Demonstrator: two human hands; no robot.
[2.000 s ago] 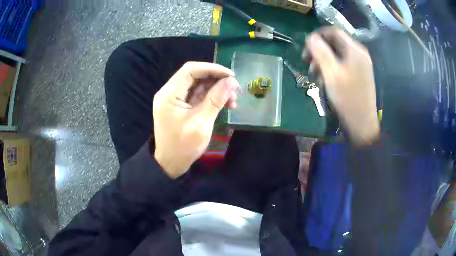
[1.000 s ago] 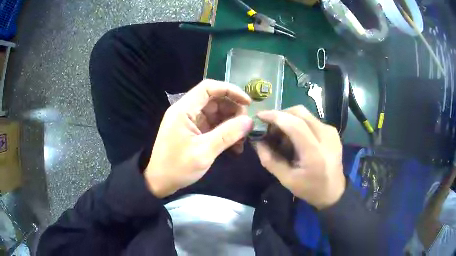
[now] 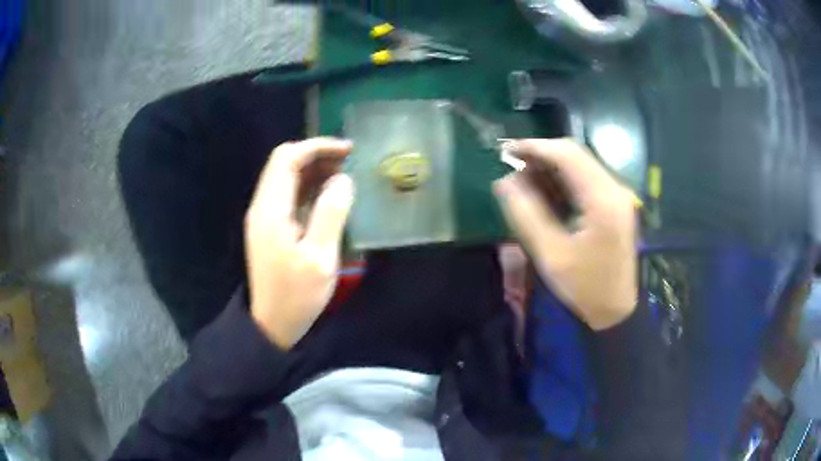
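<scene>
A brass key cylinder (image 3: 405, 170) lies on the grey metal base plate (image 3: 401, 221) on the green bench. My left hand (image 3: 299, 236) is at the plate's left edge, thumb and fingers apart, with nothing seen in it. My right hand (image 3: 581, 230) is right of the plate, blurred, thumb and forefinger apart. Silver keys (image 3: 512, 156) lie at its fingertips and are partly covered; no grip on them shows. My right palm is partly hidden.
Circlip pliers (image 3: 410, 47) with yellow-marked handles lie behind the plate. A small pale ring-like part (image 3: 522, 90) lies behind my right hand. A plastic-lined tub (image 3: 594, 20) stands at the back right. A blue bin (image 3: 558, 378) is at the lower right.
My hands were close together in front of the plate; they have moved apart, left to the plate's left edge, right toward the keys. The whole view has shifted, with the bench appearing further left.
</scene>
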